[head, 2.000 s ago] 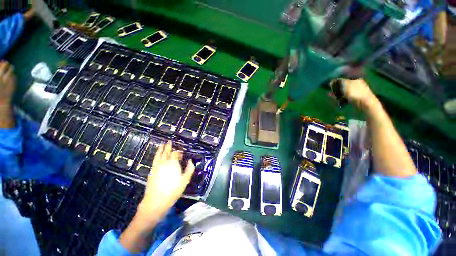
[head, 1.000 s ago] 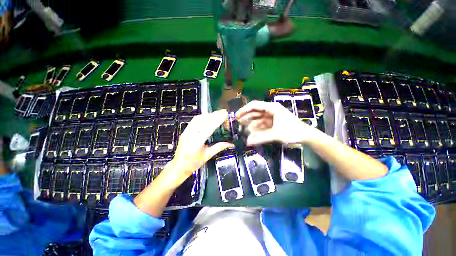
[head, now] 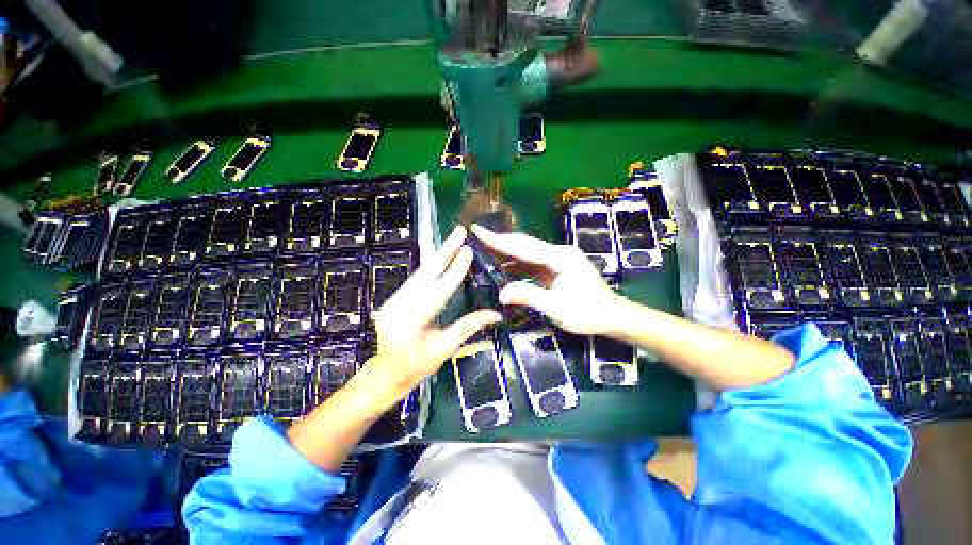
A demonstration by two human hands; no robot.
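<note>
My left hand [head: 418, 314] and my right hand [head: 560, 285] meet in front of the press fixture [head: 487, 216]. Both hold a small dark display module [head: 484, 274] between their fingers, tilted. The fixture is partly hidden behind the fingertips. The green press head [head: 485, 106] stands above it. Near my wrists lie stacked modules with pale frames, one pile at the left [head: 483, 389], one beside it [head: 544, 375] and one partly covered by my right forearm [head: 613, 362].
A black tray of modules [head: 250, 282] lies left, another [head: 831, 250] right, each with whitish film at its edge. More stacked modules [head: 613, 229] lie right of the fixture. Single modules [head: 358, 147] are spaced along the far green strip. A blue sleeve [head: 53, 468] shows at lower left.
My left hand has left the left tray and my right hand has come down from beside the press head. Both now meet at the module. The view has turned to face the press.
</note>
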